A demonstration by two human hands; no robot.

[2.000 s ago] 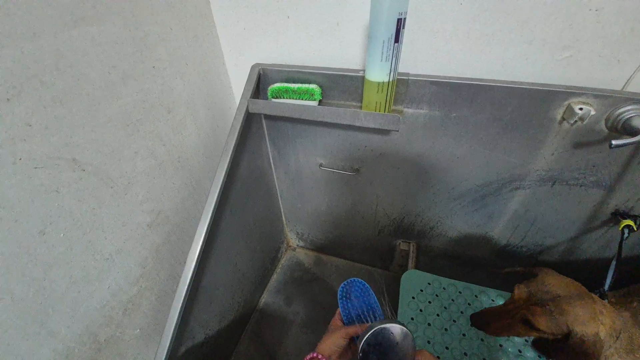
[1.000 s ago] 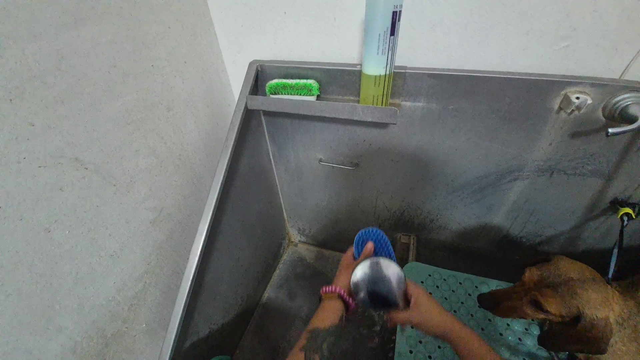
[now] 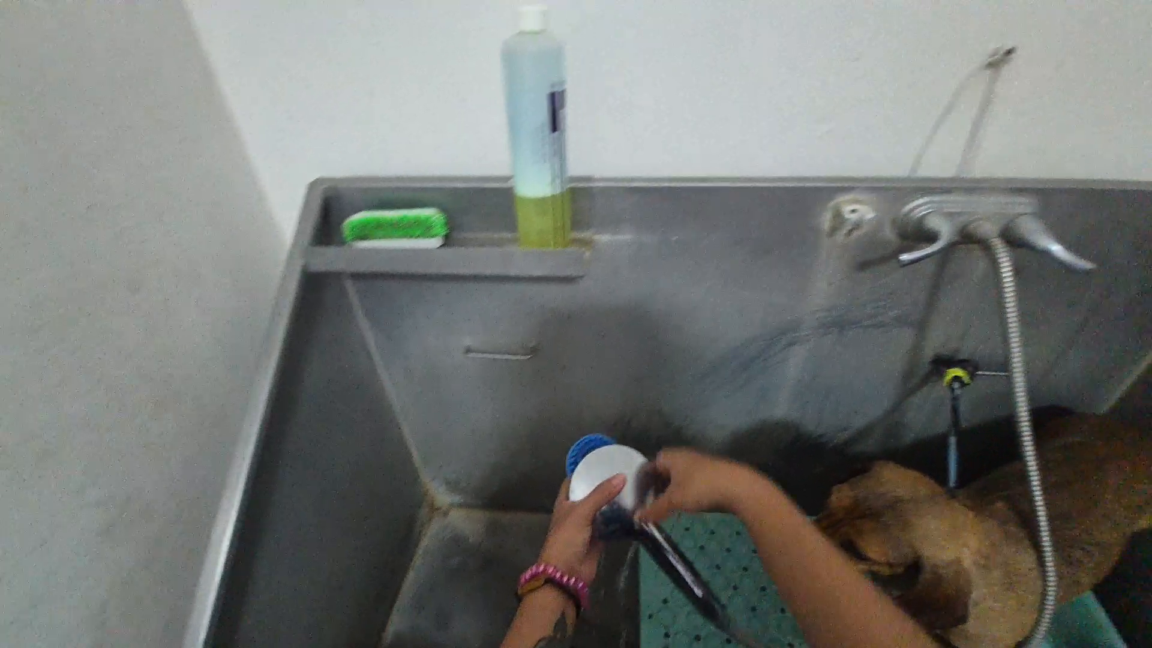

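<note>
Low in the middle of the head view, my left hand [image 3: 576,526], with a pink bracelet at its wrist, grips a shower head [image 3: 610,475] with a pale round face and a dark handle. Behind the shower head a blue rubber brush [image 3: 589,443] shows, mostly hidden, by the same hand. My right hand [image 3: 688,486] is at the right edge of the shower head, fingers bent and blurred; whether it grips the head is unclear. A brown dog [image 3: 954,549] stands at the lower right, beside the metal hose [image 3: 1017,378].
A metal tub [image 3: 432,360] surrounds my hands, with a perforated green mat [image 3: 720,558] on its floor. The back ledge holds a green-bristled brush [image 3: 396,227] and a tall bottle of liquid [image 3: 538,135]. A tap [image 3: 972,225] and a tether with a yellow fitting [image 3: 956,382] are on the back wall.
The view has shifted, showing more of the tap and hose. My right hand has moved up to the shower head's side, and the shower head now covers more of the blue brush.
</note>
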